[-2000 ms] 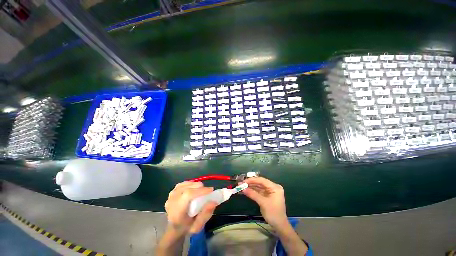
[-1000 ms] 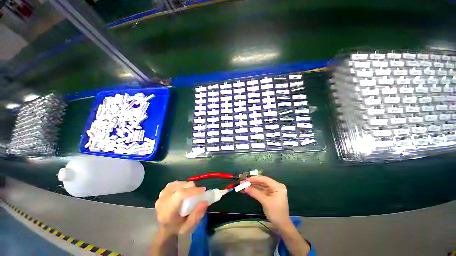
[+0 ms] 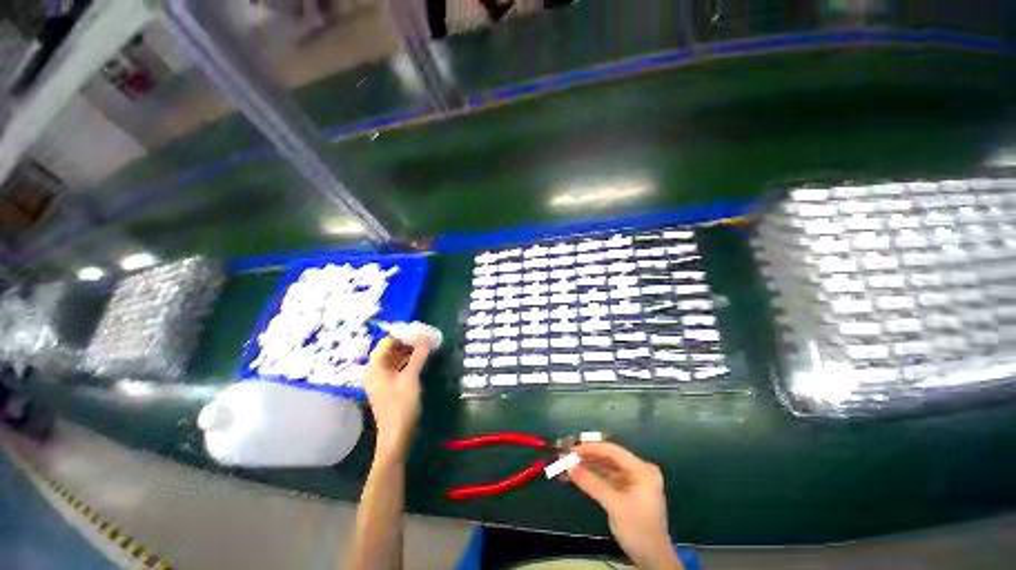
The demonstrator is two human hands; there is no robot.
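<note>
My left hand (image 3: 396, 384) is stretched out over the right edge of the blue bin (image 3: 413, 292), which holds a heap of white plastic pieces (image 3: 323, 323). It still holds the small white squeeze bottle (image 3: 414, 333), now tilted with its nozzle towards the bin. My right hand (image 3: 618, 490) holds a white piece (image 3: 563, 465) between its fingertips at the front of the bench. The red-handled pliers (image 3: 499, 441) lie just left of my right hand, handles spread and jaws beside a white block (image 3: 590, 438). Details are blurred.
A blister tray (image 3: 579, 317) with rows of white parts lies ahead. Tall stacked trays (image 3: 891, 301) stand at right, another stack (image 3: 153, 317) at far left. A large white bottle (image 3: 284, 424) lies on its side before the bin. A metal upright (image 3: 279, 128) rises behind.
My left hand has moved forward and left with the bottle, away from my right hand to the bin. The pliers' handles are now uncovered. The whole view has shifted.
</note>
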